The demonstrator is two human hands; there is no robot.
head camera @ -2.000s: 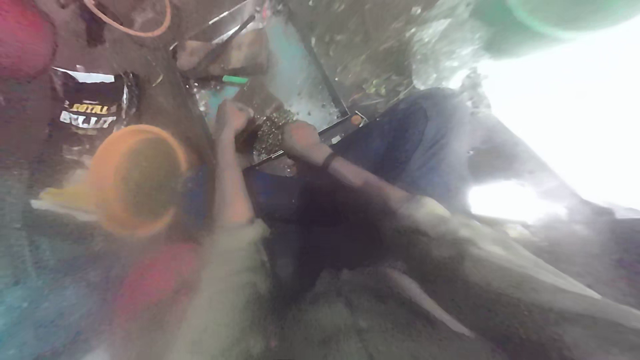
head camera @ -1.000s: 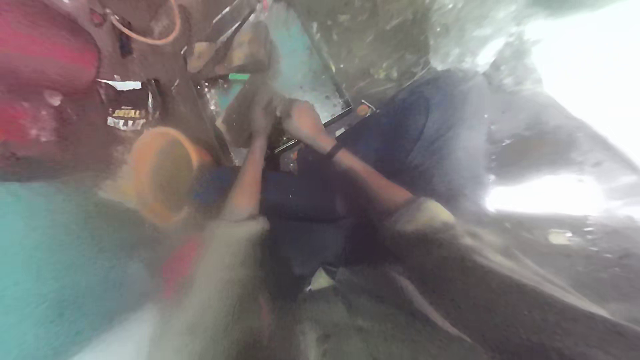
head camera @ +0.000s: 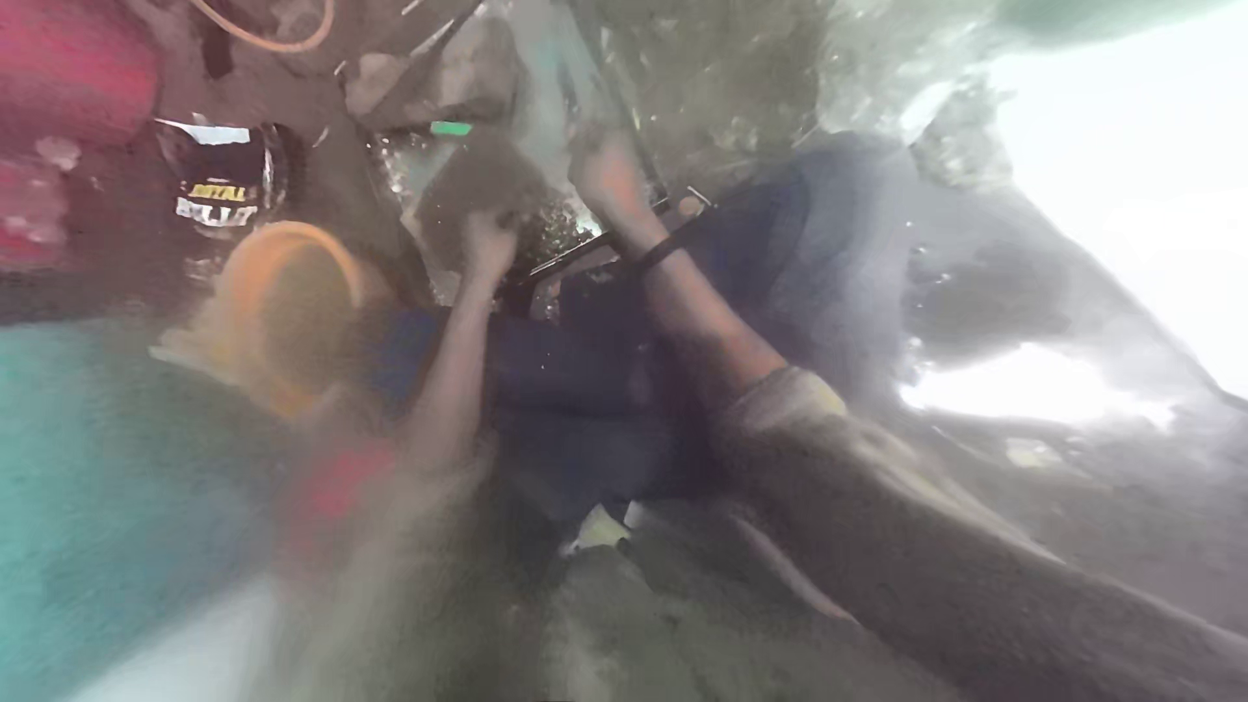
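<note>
The view is hazy and blurred. My left hand [head camera: 490, 242] is at a brown, flat-looking piece [head camera: 483, 190], its fingers curled at the lower edge; whether it grips the piece is unclear. My right hand [head camera: 609, 180], with a dark band on the wrist, is up and to the right of it, over a dark-edged tray or frame [head camera: 575, 255]. What the right fingers hold, if anything, is hidden by blur. Dark, grainy material [head camera: 561, 232] lies between the hands. A small green object [head camera: 450, 128] is just above the brown piece.
An orange bucket [head camera: 249, 292] stands at my left. Beyond it lie a black packet with printing [head camera: 219, 175] and a red object [head camera: 78, 68]. An orange ring-shaped rim [head camera: 283, 46] shows at the top left. My legs in blue trousers [head camera: 829, 214] border the tray.
The hands were close together one second ago; now they are apart, the right one farther up and to the right. The brown piece shows more fully beside my left hand.
</note>
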